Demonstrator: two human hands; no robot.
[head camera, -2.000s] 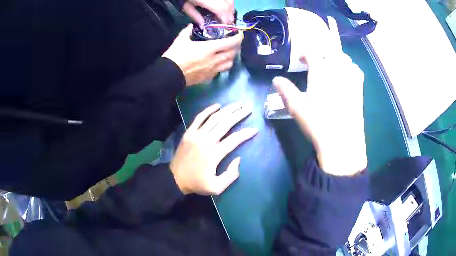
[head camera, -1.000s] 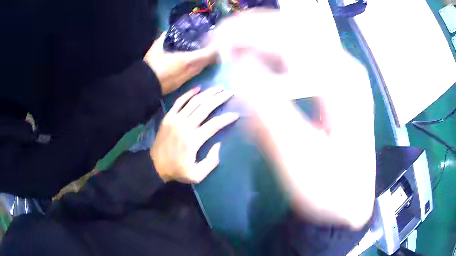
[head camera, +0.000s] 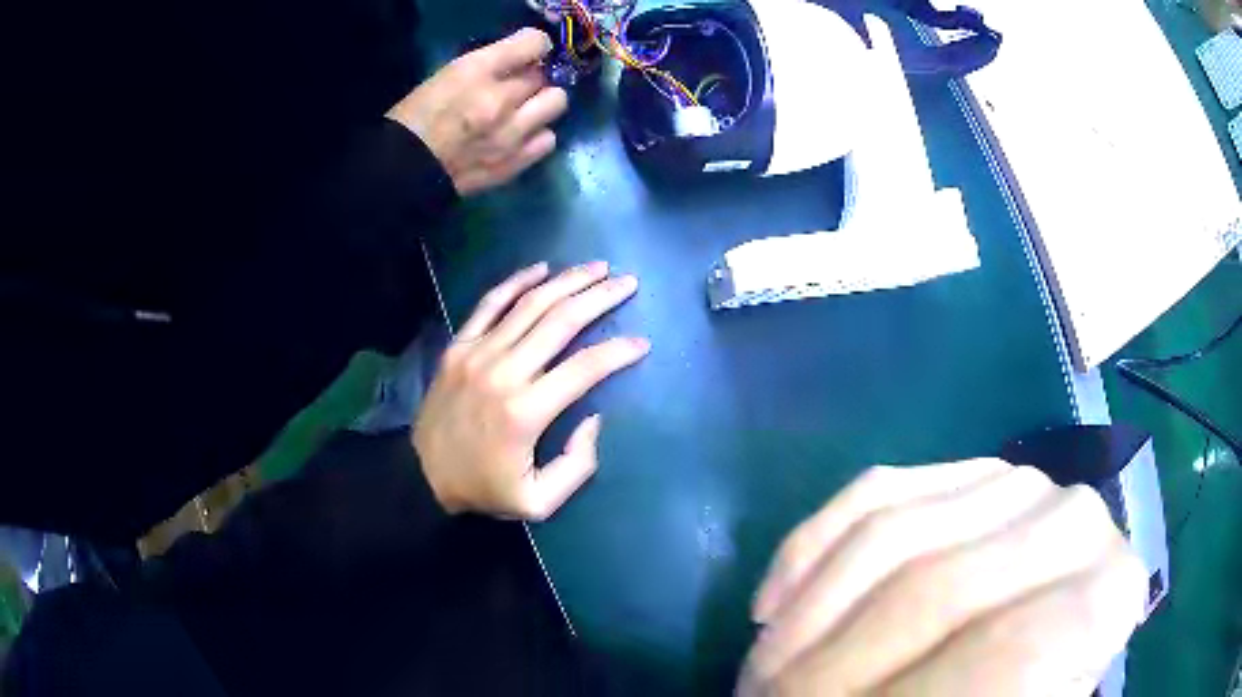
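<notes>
My left hand (head camera: 511, 395) lies palm down on the green bench top (head camera: 763, 422), fingers apart and empty. My right hand (head camera: 953, 586) is large, pale and slightly blurred at the lower right, in front of the screw box (head camera: 1147, 524). Its fingers are bent and their tips hidden, so I cannot tell whether it holds anything. The white camera housing (head camera: 804, 102) lies at the top with its black hollow end facing left. Coloured wires (head camera: 633, 57) run from it to a dark part (head camera: 565, 66) at another person's hand. The white bracket (head camera: 858, 259) reaches down from the housing.
Another person's hand (head camera: 484, 112) and dark sleeve (head camera: 245, 218) are at the upper left, close to my left hand. A black strap (head camera: 960, 48) lies behind the housing. A large white board (head camera: 1110, 164) is at the right, with black cables (head camera: 1178, 388) below it.
My right hand has moved from over the housing to the lower right, uncovering the housing and bracket. My left hand has moved slightly left since the earliest frame. Only one of the other person's hands now shows.
</notes>
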